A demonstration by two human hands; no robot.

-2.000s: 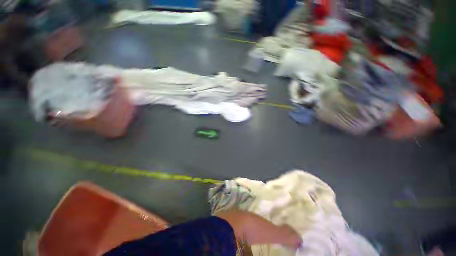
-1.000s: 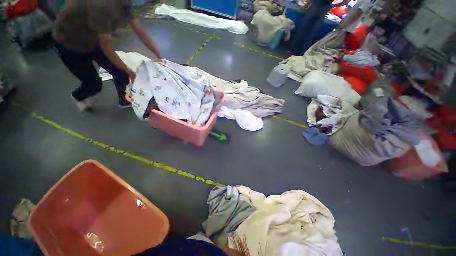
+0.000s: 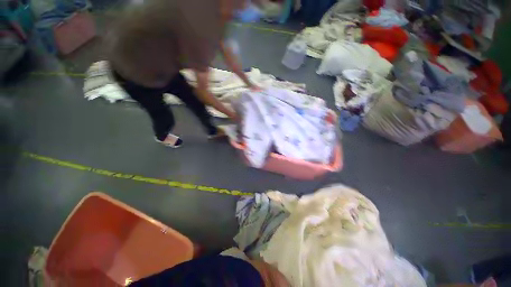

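A heap of cream and white cloth (image 3: 330, 235) lies low in front of me, with grey-green cloth (image 3: 258, 216) at its left edge. A large orange-pink tub (image 3: 117, 241) stands open at the lower left, and no cloth shows inside it. My left arm in a dark blue sleeve crosses the bottom edge. Only a strip of skin of my left hand or wrist (image 3: 273, 275) shows beside the heap; the fingers are out of the picture. A small blurred skin-coloured patch at the bottom right edge may be my right hand (image 3: 488, 282); its grip cannot be seen.
A person (image 3: 168, 61) bends over a pink tub (image 3: 302, 167) filled with patterned white cloth (image 3: 288, 126). Cream cloth (image 3: 106, 84) lies on the floor behind. Cloth piles and bags (image 3: 403, 106) and another tub (image 3: 470, 132) stand at the right. A yellow line (image 3: 140, 179) crosses the floor.
The person and the filled tub have moved right across the floor, between the long cloth and my heap. My left sleeve shows more than one second ago. The view has shifted.
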